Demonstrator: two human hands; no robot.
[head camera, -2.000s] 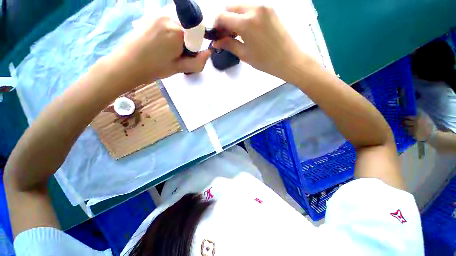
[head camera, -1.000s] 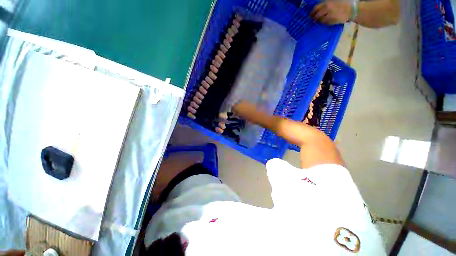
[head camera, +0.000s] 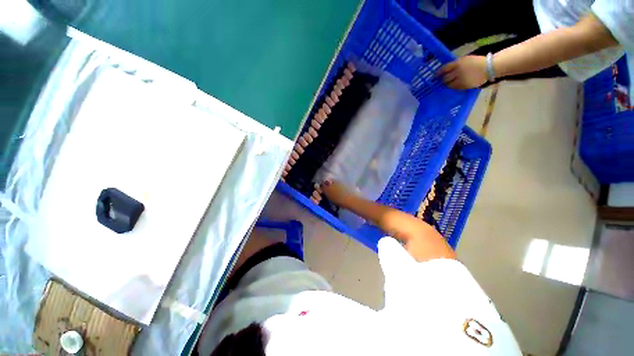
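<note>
The perforated blue crate (head camera: 432, 156) stands beside the table. Inside it, figures with beige middles and black ends (head camera: 323, 115) lie in a long row along the table side, beside a pale liner sheet (head camera: 372, 149). My right hand (head camera: 334, 191) is down in the crate's near end, at a few figures there. It is small and blurred, so its grip cannot be told. My left hand is out of the picture. The black holding block (head camera: 119, 211) with a hollow sits on the white board (head camera: 149, 146).
A cardboard pad (head camera: 87, 321) with a small white disc (head camera: 71, 341) lies at lower left. Another person's hand (head camera: 464, 71) is at the crate's far rim. A second blue crate (head camera: 476, 170) with figures stands lower, beyond the first. The green tabletop (head camera: 229, 55) spans the upper left.
The view has swung right, from the pad and board to the crates. My hands were together at a figure above the board. My right hand is now in the crate; my left has left the picture.
</note>
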